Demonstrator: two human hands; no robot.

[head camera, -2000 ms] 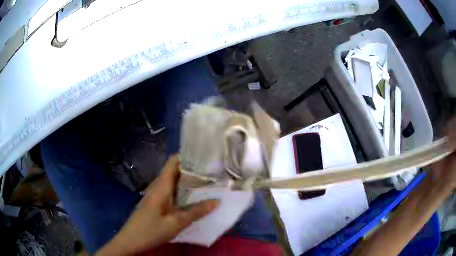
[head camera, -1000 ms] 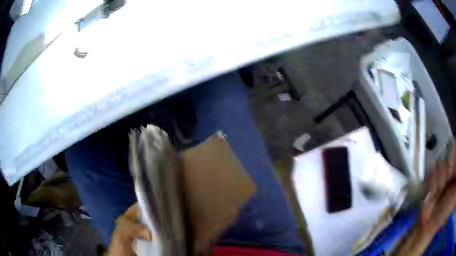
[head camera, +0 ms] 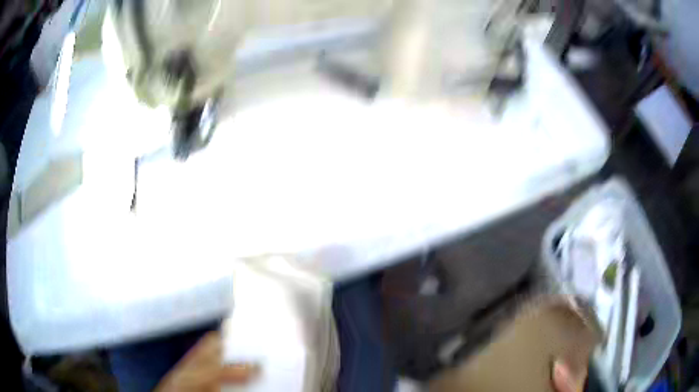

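Note:
My left hand (head camera: 201,369), blurred and cut off by the bottom edge, holds a thick pale stack of cut pieces (head camera: 280,329) near the table's front edge. My right hand (head camera: 566,377) shows only as a fingertip at the lower right. It is on a brown piece or stack (head camera: 513,348), which hides most of the hand. The white sewing table (head camera: 322,207) lies ahead, overexposed. The sewing machine head (head camera: 184,46) with its presser foot area (head camera: 191,126) is at the upper left, blurred.
A pale grey tub (head camera: 665,306) with white scraps stands on the floor at the right. A small dark tool (head camera: 346,75) lies under the machine arm. A long white oval part (head camera: 63,84) is at the far left. A white board (head camera: 665,122) is at the upper right.
The view has lifted, bringing the machine into sight and losing the phone. The brown pieces, beside the pale stack at my left hand a second ago, now show at my right hand. The strip is gone from view.

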